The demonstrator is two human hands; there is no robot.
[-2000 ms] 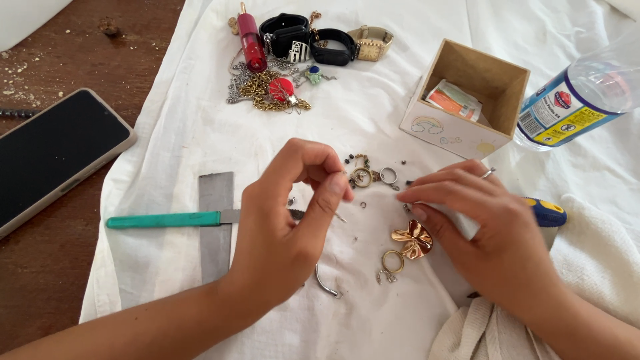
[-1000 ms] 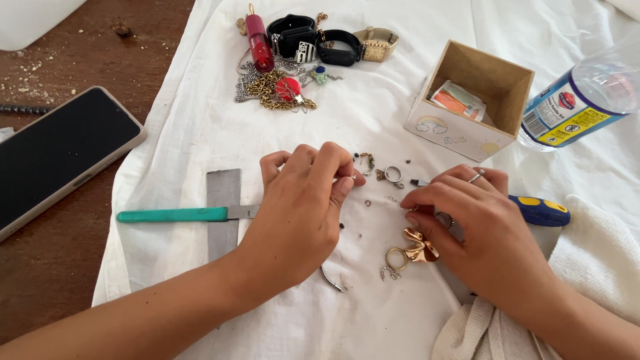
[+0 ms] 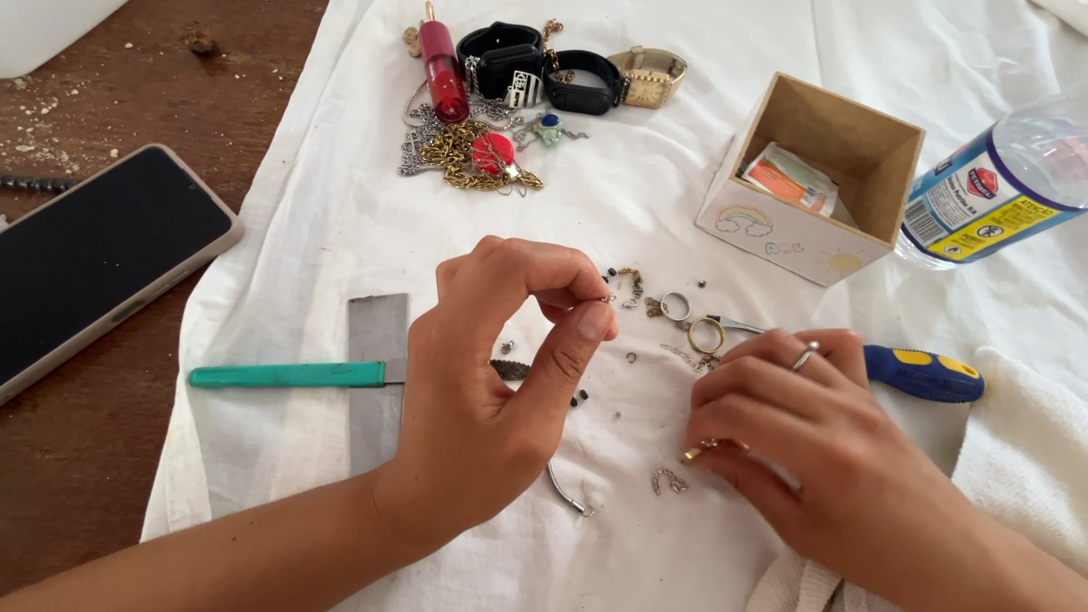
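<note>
My left hand (image 3: 510,382) pinches a tiny metal jewelry piece (image 3: 608,298) between thumb and forefinger, above the white cloth. My right hand (image 3: 790,425) holds a gold-coloured ornament (image 3: 701,449) low at its fingertips, mostly hidden by the fingers. Between and beyond the hands lie a silver ring (image 3: 675,306), a gold ring (image 3: 706,336) and small chain pieces. A short silver chain (image 3: 669,482) rests left of my right fingertips. The blue-and-yellow screwdriver (image 3: 925,372) lies partly behind my right hand. A green-handled tool (image 3: 287,375) crosses a grey metal strip (image 3: 377,327), its far part behind my left hand.
Watches (image 3: 581,82), a red tube (image 3: 442,72) and tangled chains (image 3: 463,157) lie at the back. An open wooden box (image 3: 778,223) holds packets, beside a clear plastic bottle (image 3: 986,195). A phone (image 3: 102,255) lies left; a cream towel (image 3: 1033,442) lies right.
The gold butterfly-like ornament lay on the cloth two seconds ago; my right hand now holds a gold ornament there. The gold ring, earlier beside that ornament, now lies nearer the silver ring.
</note>
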